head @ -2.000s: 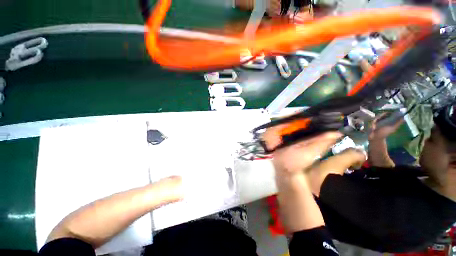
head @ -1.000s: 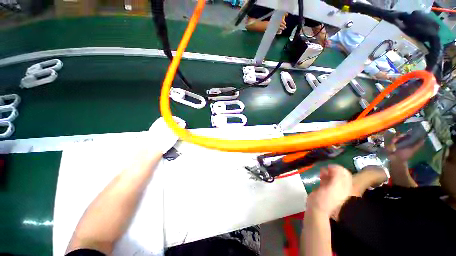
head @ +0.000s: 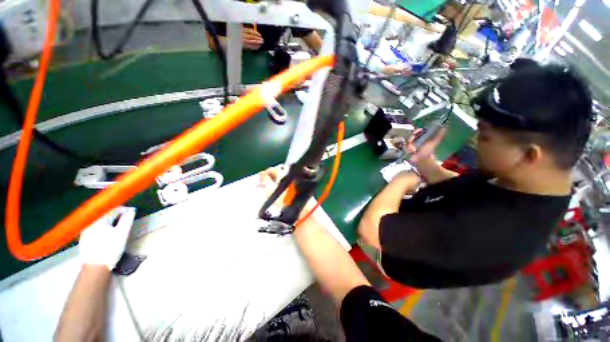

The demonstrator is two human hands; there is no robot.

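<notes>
My left hand (head: 106, 240), in a white glove, is at the left edge of the white sheet (head: 200, 267), beside a small dark part (head: 128, 264). Whether it holds anything is unclear. My bare right hand (head: 273, 178) is at the sheet's far edge, mostly hidden by the black and orange powered screwdriver (head: 302, 189); its fingertips show left of the tool. Whether it grips the tool cannot be seen. The screwdriver's wire-like tip hangs over the sheet. Pale oval housings (head: 192, 187) lie on the green belt, partly behind the orange hose.
The thick orange hose (head: 154, 157) crosses the view in front of the belt (head: 251, 143). A black cable bundle (head: 331, 110) runs up beside a pale upright. A person in black (head: 468, 227) works at close right. Red bins (head: 558, 264) stand beyond. Another person's hand (head: 251, 38) shows across the belt.
The view has swung to the right. My right hand, apart from the screwdriver a second ago, is now behind it near the belt. My left hand is lower in the view, still near the dark part.
</notes>
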